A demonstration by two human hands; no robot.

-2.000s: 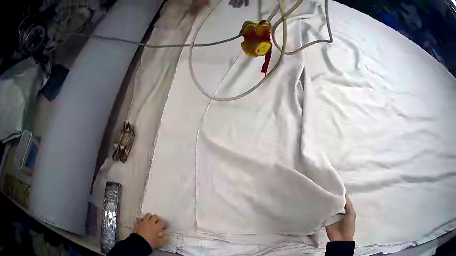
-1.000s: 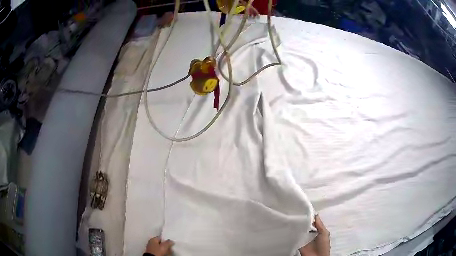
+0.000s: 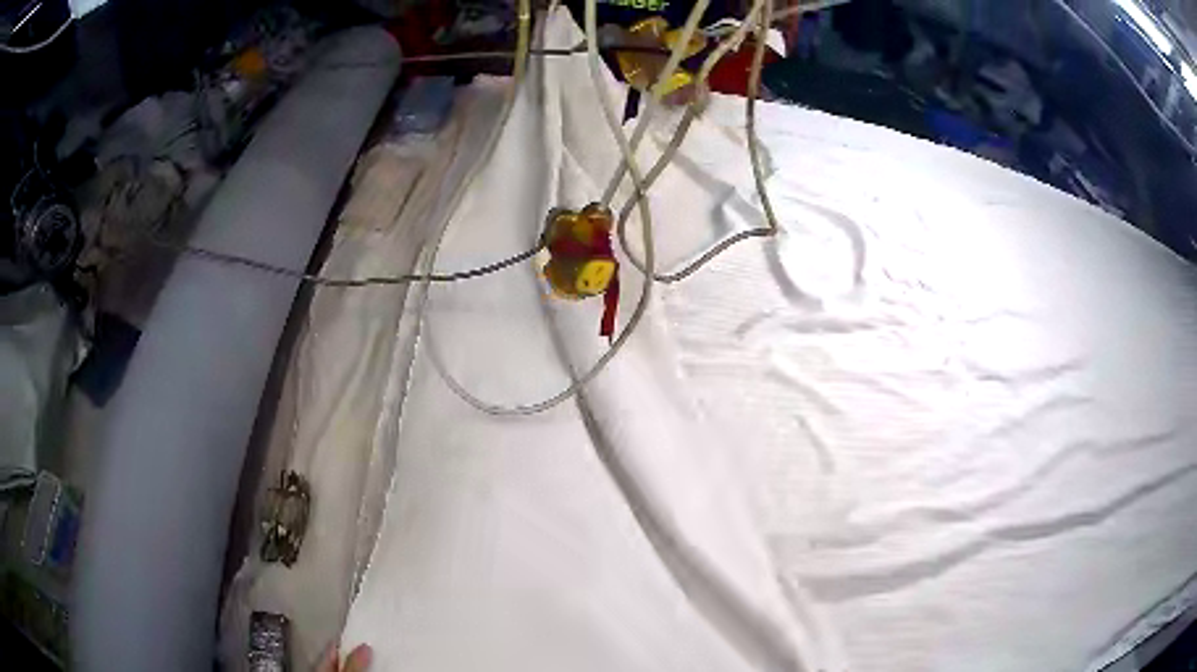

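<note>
The off-white fabric ply (image 3: 499,525) covers the table, with a long diagonal fold running down its middle. Its far end rises to a raised peak at the top of the view. Only a few fingertips of my left hand (image 3: 347,659) show, at the bottom by the ply's left edge; the rest is cut off, so its grip cannot be told. My right hand is out of the picture. A brassy metal clamp (image 3: 285,517) and a shiny grey weight bar (image 3: 268,643) lie left of the ply edge.
A thick pale grey-blue roll (image 3: 197,394) runs along the left. A yellow-and-red fitting (image 3: 579,252) hangs on pale looped cords over the cloth, with another yellow fitting (image 3: 656,59) behind. Part of a person in dark clothing (image 3: 683,11) shows at the far end. Wrinkles cross the cloth on the right.
The upper ply's left edge has moved left, and its far end has lifted. The fold now runs diagonally. My right hand has left the picture and my left has moved left and down.
</note>
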